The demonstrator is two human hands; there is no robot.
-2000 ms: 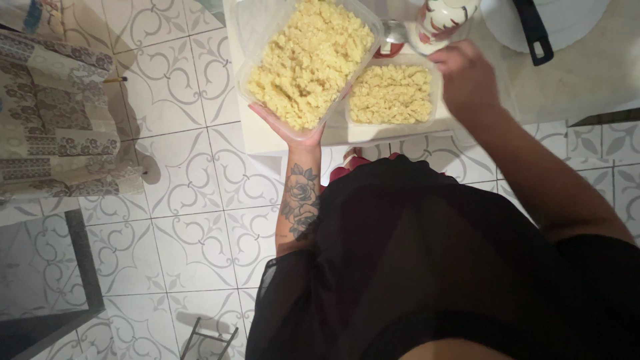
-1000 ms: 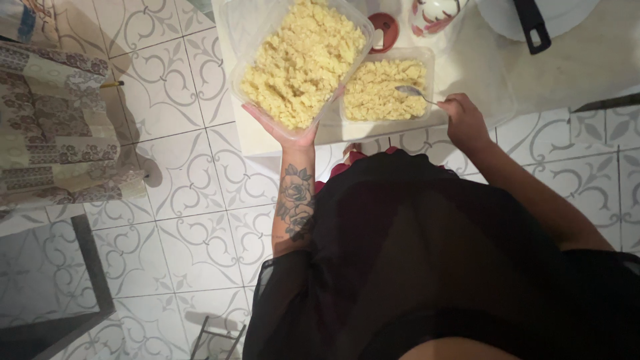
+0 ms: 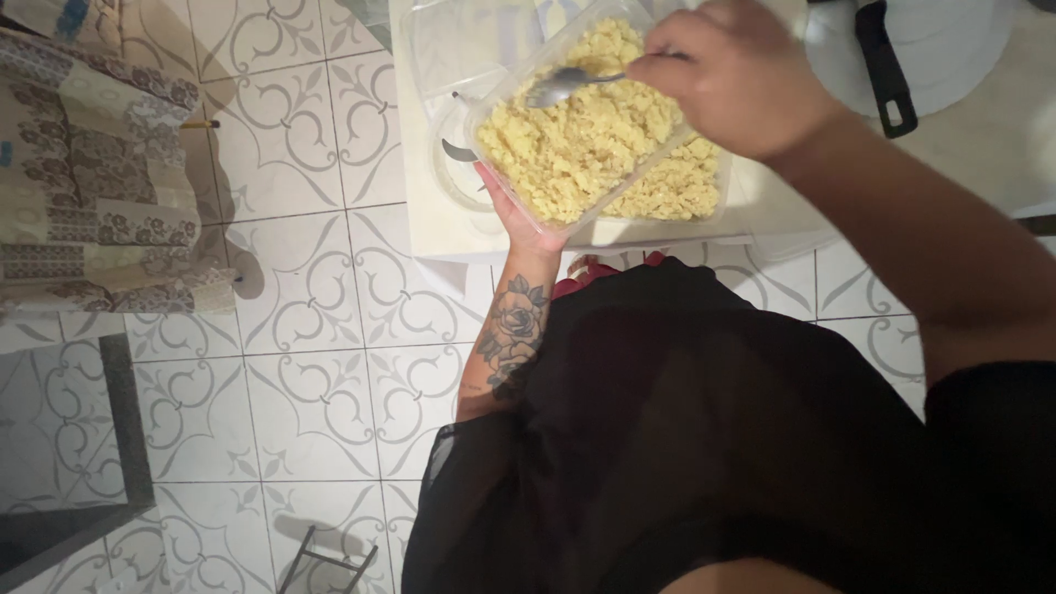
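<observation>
My left hand [image 3: 518, 216] holds a clear plastic container [image 3: 554, 224] from below, tilted and full of yellow crumbly food [image 3: 569, 148]. In my right hand [image 3: 726, 78] is a metal spoon [image 3: 561, 87], its bowl over the food in that container. A second clear container [image 3: 720, 198] with the same kind of food [image 3: 672, 190] stands on the table, partly covered by the held one. My right hand hides the top right part of the held container.
On the table [image 3: 445, 239], a round clear lid or dish [image 3: 450, 177] lies left of my left hand. A pan's black handle [image 3: 887, 70] rests over a white round plate or lid [image 3: 965, 49] at the right. A patterned cloth [image 3: 99, 181] hangs at far left.
My right hand with the spoon has moved left, from the container on the table to over the held container. My left hand still holds its container.
</observation>
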